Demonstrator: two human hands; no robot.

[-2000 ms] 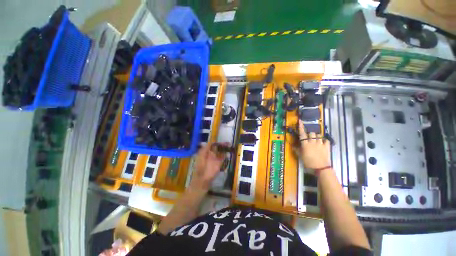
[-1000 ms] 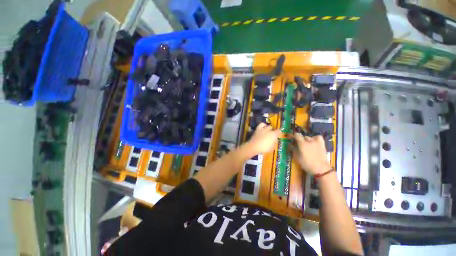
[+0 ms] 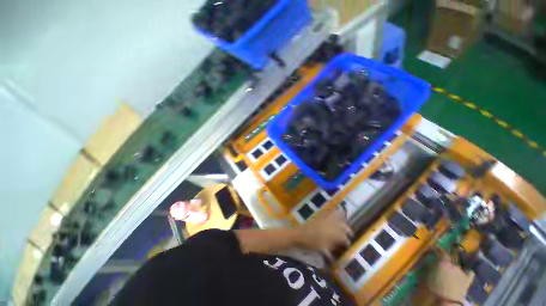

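An orange tray (image 3: 413,258) holds black power adapters (image 3: 402,216) in its slots, with several empty black squares nearer me. A green connector board (image 3: 452,236) runs down its centre. My left hand (image 3: 326,230) is blurred at the tray's near left edge; whether it holds anything is unclear. My right hand (image 3: 449,278) is low over the tray beside the green board, blurred; its fingertips and any lead in them cannot be made out. A blue basket (image 3: 412,89) heaped with black adapters rests over the trays to the left.
A green belt (image 3: 173,132) with scattered adapters curves down the left. A second blue basket (image 3: 287,30) of adapters stands at the top beside it. A round stool (image 3: 206,222) with a dark rectangle is below the rails. Cardboard boxes (image 3: 452,27) stand on the green floor at the upper right.
The view has swung left, so the trays sit lower right and more belt shows. My left hand has moved from the green board to the tray's left side. My right hand remains near the board.
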